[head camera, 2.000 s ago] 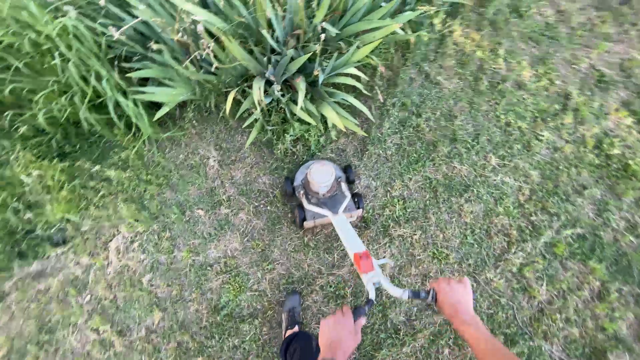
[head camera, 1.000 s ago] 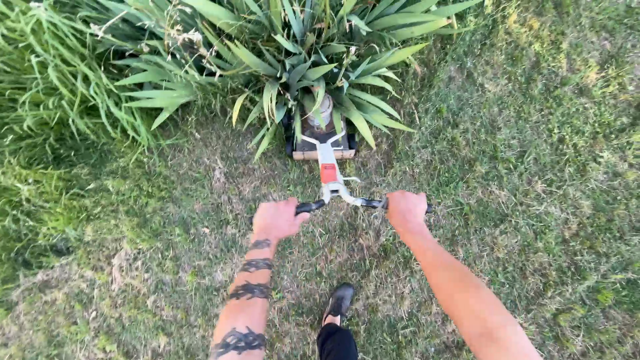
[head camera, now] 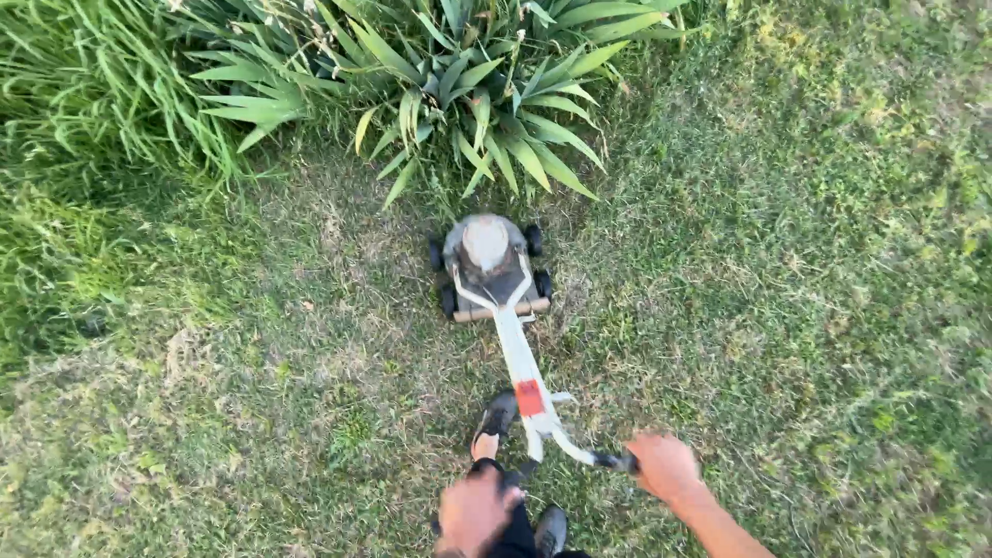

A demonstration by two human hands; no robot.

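Observation:
A lawn mower (head camera: 490,267) with a round pale engine top and black wheels stands on short grass, its front just below the tips of long-leaved plants. Its white handle (head camera: 515,349) bears a red patch and splits into two black grips near my body. At the bottom centre my left hand (head camera: 474,508), blurred, is closed on the left grip. My right hand (head camera: 665,469) holds the outer end of the right grip (head camera: 612,462).
A clump of sword-leaved plants (head camera: 480,101) spreads across the top. Tall grass (head camera: 93,93) grows at the upper left. Mown, partly dry lawn (head camera: 775,310) lies to the right. My dark shoes (head camera: 498,412) are beside and below the handle.
The mower, whose front was under the plant leaves one second ago, has come back out from them towards me. Both hands have drawn back with the handle, which now slants.

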